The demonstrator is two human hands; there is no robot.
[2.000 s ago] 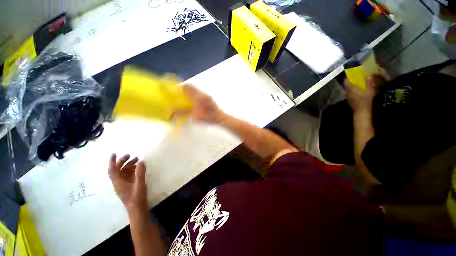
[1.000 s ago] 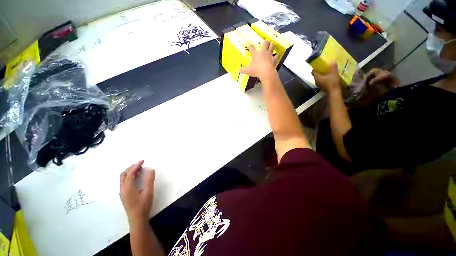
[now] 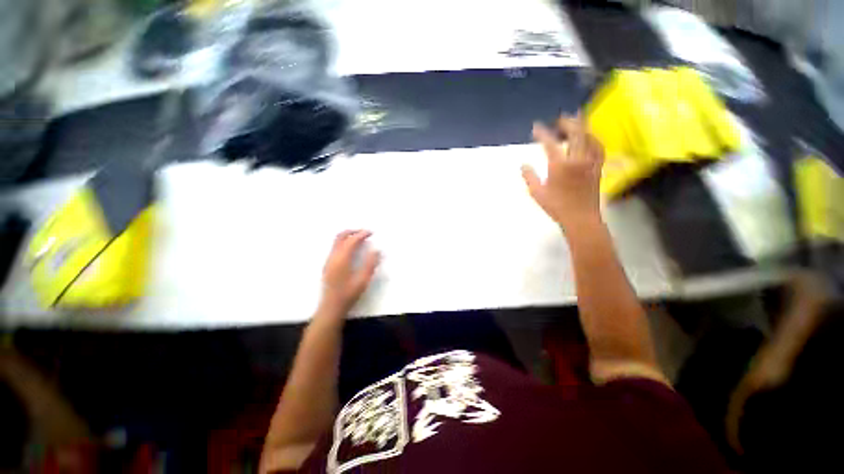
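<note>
The frame is motion-blurred. Several yellow finished boxes [image 3: 662, 120] stand side by side at the right on the bench. My right hand [image 3: 566, 167] is just left of them, empty, fingers apart. My left hand [image 3: 350, 270] is over the white bench top near the front, empty, fingers loosely apart. The bag of handles [image 3: 287, 116], clear plastic with a black heap spilling out, lies beyond my left hand. Flat yellow cartons [image 3: 102, 255] with dark flaps lie at the left end.
The white bench [image 3: 250, 245] has a black strip [image 3: 463, 109] along it. Thin dark bits [image 3: 537, 43] lie on the far white surface. Whitish plastic [image 3: 708, 51] is at the far right. Another yellow carton [image 3: 820, 196] and a neighbouring person's arm [image 3: 782, 338] are at the right edge.
The view has swung left and blurred. My right hand, which carried a yellow carton and then rested on the boxes, has let go and moved left of them. My left hand remains empty.
</note>
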